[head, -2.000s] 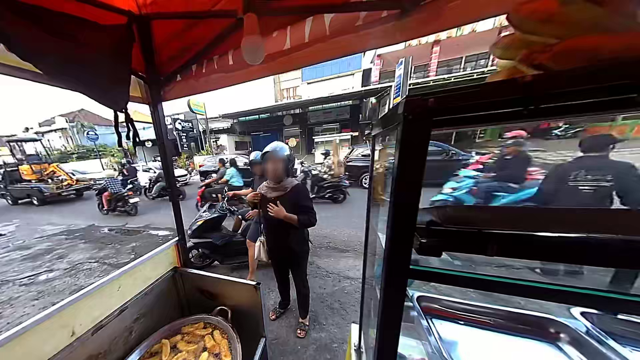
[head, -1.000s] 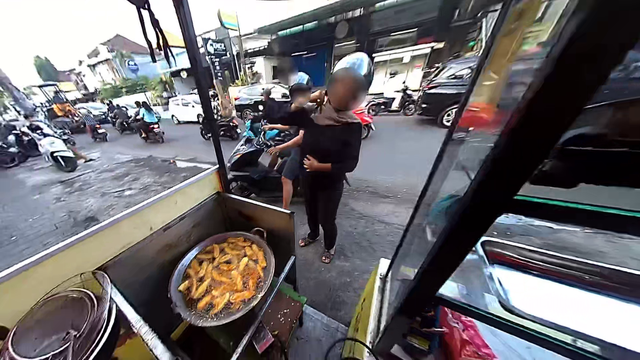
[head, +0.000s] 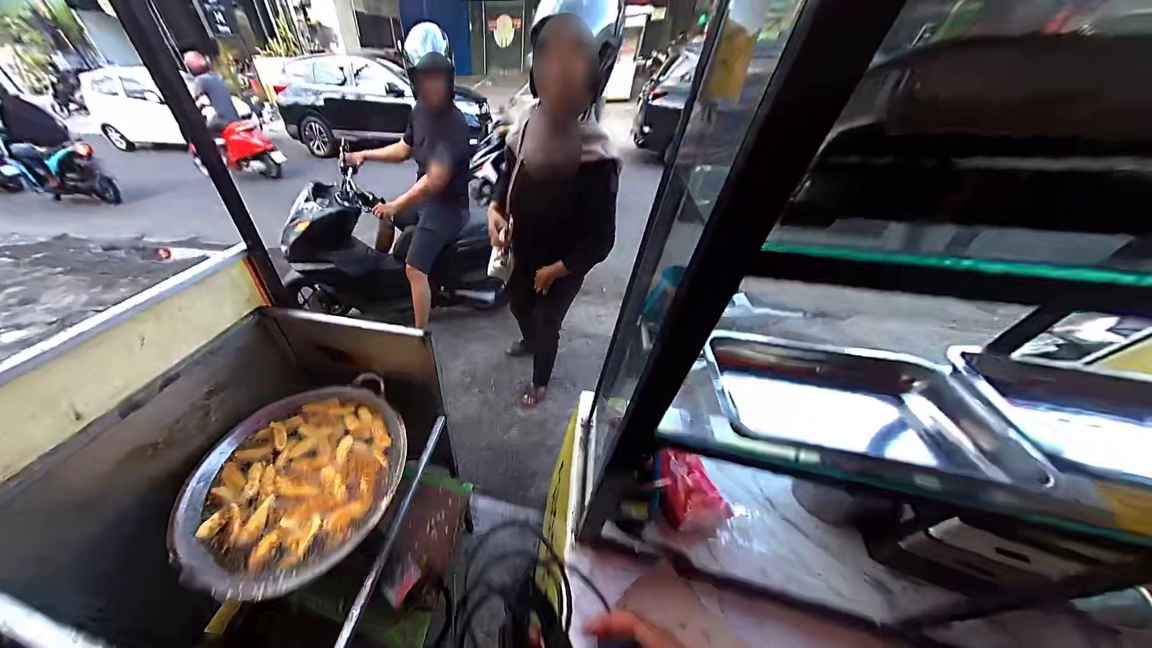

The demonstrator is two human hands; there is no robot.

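A wide metal wok (head: 193, 504) full of oil holds many golden fried pieces (head: 306, 477) at the lower left, inside a metal-walled frying stand. One of my hands (head: 634, 625), apparently the right, shows blurred at the bottom edge, low beside the counter and near some black cables (head: 513, 558). Whether it holds anything is not visible. My left hand is out of the picture. A glass display case with metal trays (head: 828, 418) stands to the right, and a red plastic packet (head: 688, 490) lies on the surface beneath them.
A metal rail (head: 396, 531) runs beside the wok. Beyond the stall stands a person in dark clothes (head: 562, 216); another person (head: 436, 171) in a helmet sits on a black scooter (head: 342, 252). Cars and motorbikes are on the road behind. The black case post (head: 720, 261) rises close on the right.
The view has swung down, bringing the whole wok and the lower counter into sight. A hand has appeared at the bottom edge. The standing person's raised arm has come down.
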